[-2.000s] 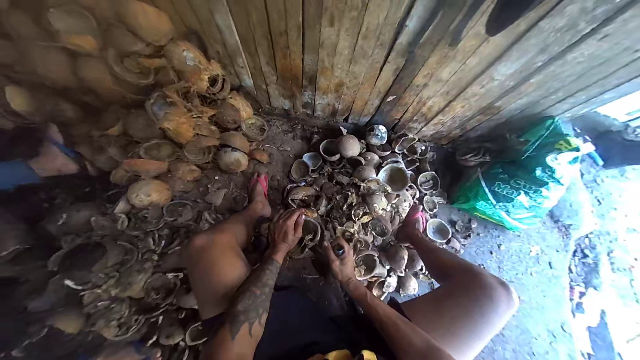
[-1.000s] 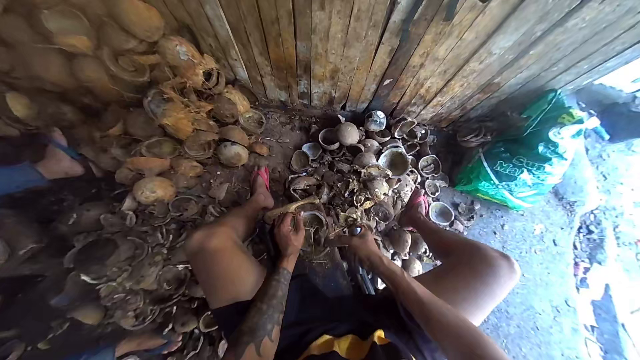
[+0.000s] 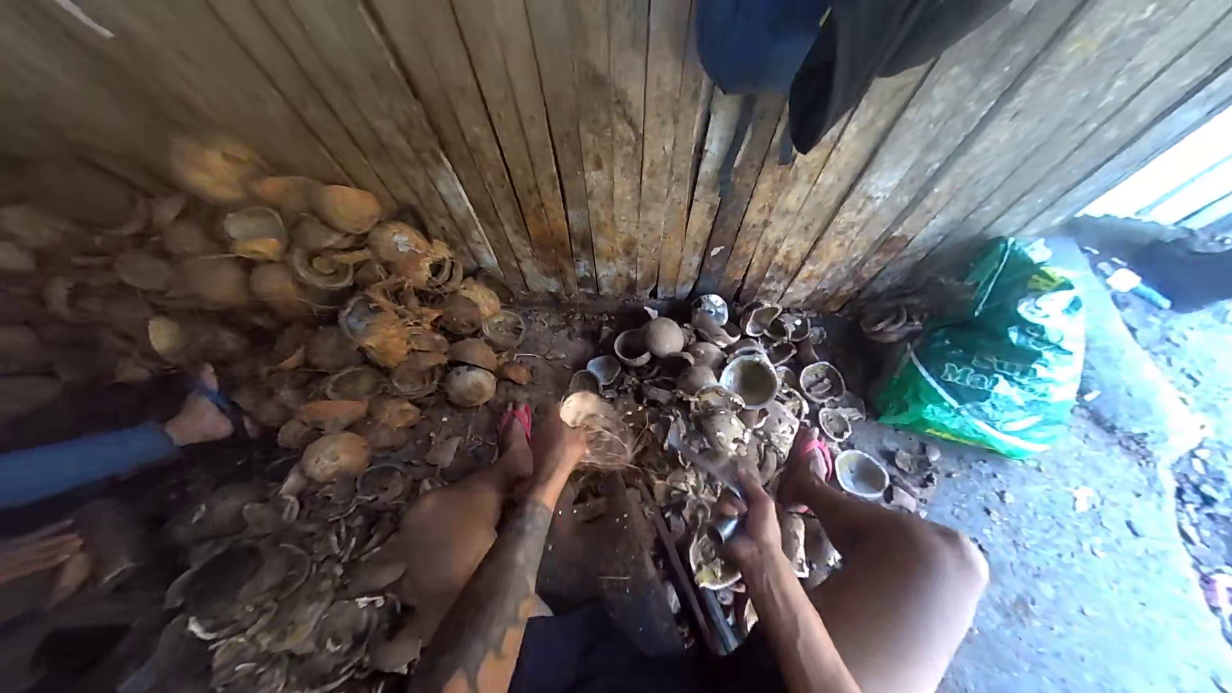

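Between my knees, my left hand (image 3: 560, 445) grips a fibrous coconut shell piece (image 3: 608, 438), its pale brown face turned up. To the right, my right hand (image 3: 753, 525) is closed around the handle of a blurred tool (image 3: 707, 462), perhaps a knife, whose blade points up and left toward the shell piece. The two hands are apart. Below them stands a dark wooden block (image 3: 616, 568), with a dark metal bar or pipe (image 3: 688, 582) at its right side. A heap of coconut shell halves (image 3: 722, 433) lies just beyond and around my right hand.
More coconut shells (image 3: 337, 457) are piled along the left, some with husk fibre. A plank wall (image 3: 616, 144) rises ahead, with dark cloth (image 3: 847, 67) hanging on it. A green plastic bag (image 3: 991, 356) stands right. Another person's foot (image 3: 200, 414) and hand (image 3: 38, 551) show at far left.
The view has tilted up toward the wall. My left hand's piece now shows its pale face, and the tool in my right hand is now visible beside it.
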